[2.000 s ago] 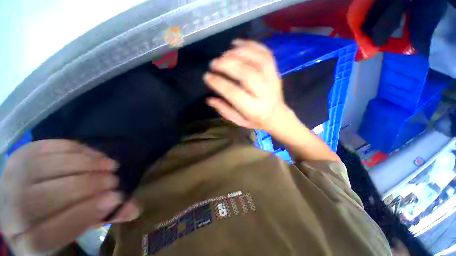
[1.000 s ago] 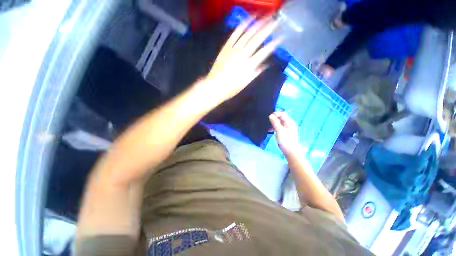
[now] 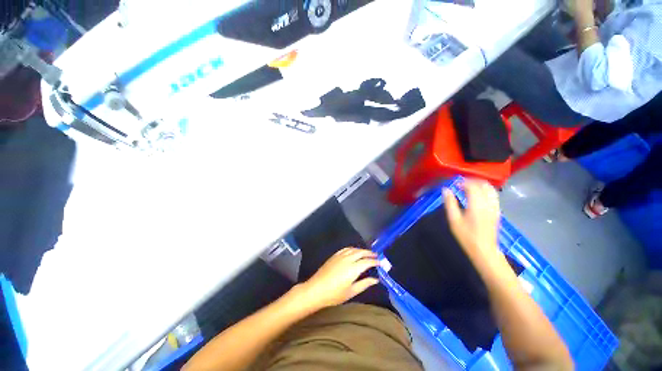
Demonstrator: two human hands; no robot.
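The blue plastic crate [image 3: 562,297] is below the table's front edge, at the lower right, with black fabric pieces [image 3: 446,279] in it. My left hand [image 3: 345,275] is at the crate's near left corner, its fingertips on the rim. My right hand [image 3: 475,210] is over the crate's far rim, fingers bent down onto it and thumb on the inner side. Part of the grip of both hands is hidden.
White sewing machine [image 3: 181,65] with JACK lettering stands on the white table [image 3: 181,196]. Thread snips [image 3: 292,123] and a crumpled black cloth [image 3: 366,101] lie there; black pieces [image 3: 33,196] hang at left. A red stool [image 3: 435,156] and a seated person [image 3: 610,72] are at right.
The view has swung to show the tabletop and machine. My left hand has come down from above the black fabric to the crate's corner. My right hand has moved to the far rim.
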